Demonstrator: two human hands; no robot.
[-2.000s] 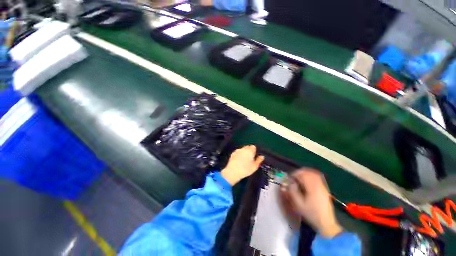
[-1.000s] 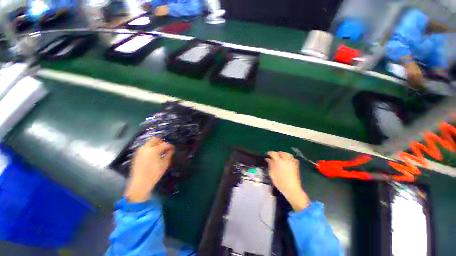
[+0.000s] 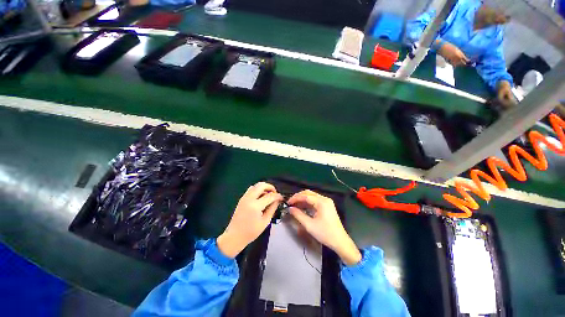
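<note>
An opened tablet (image 3: 290, 266) lies in a black foam tray (image 3: 246, 291) in front of me, its large grey battery area showing and a thin dark wire curving over its right side. My left hand (image 3: 253, 215) and my right hand (image 3: 319, 221) meet at the tablet's top end. Their fingertips pinch a tiny dark part (image 3: 284, 203), probably the flex-cable part; its details are too small to tell. The fingers mostly hide the mainboard. The parts tray (image 3: 148, 192), heaped with tangled black and silver strips, lies to the left.
The air blow gun (image 3: 389, 199) with its coiled orange hose (image 3: 495, 173) lies right of the tablet. Another tablet (image 3: 474, 266) is at the right. A small black block (image 3: 86, 176) lies left of the parts tray. Trayed tablets stand on the conveyor (image 3: 322, 114). A metal post (image 3: 489, 133) crosses the right.
My left hand has moved from the parts tray to the tablet's top end. My right hand has moved from the tray's edge to meet it. The camera view has shifted.
</note>
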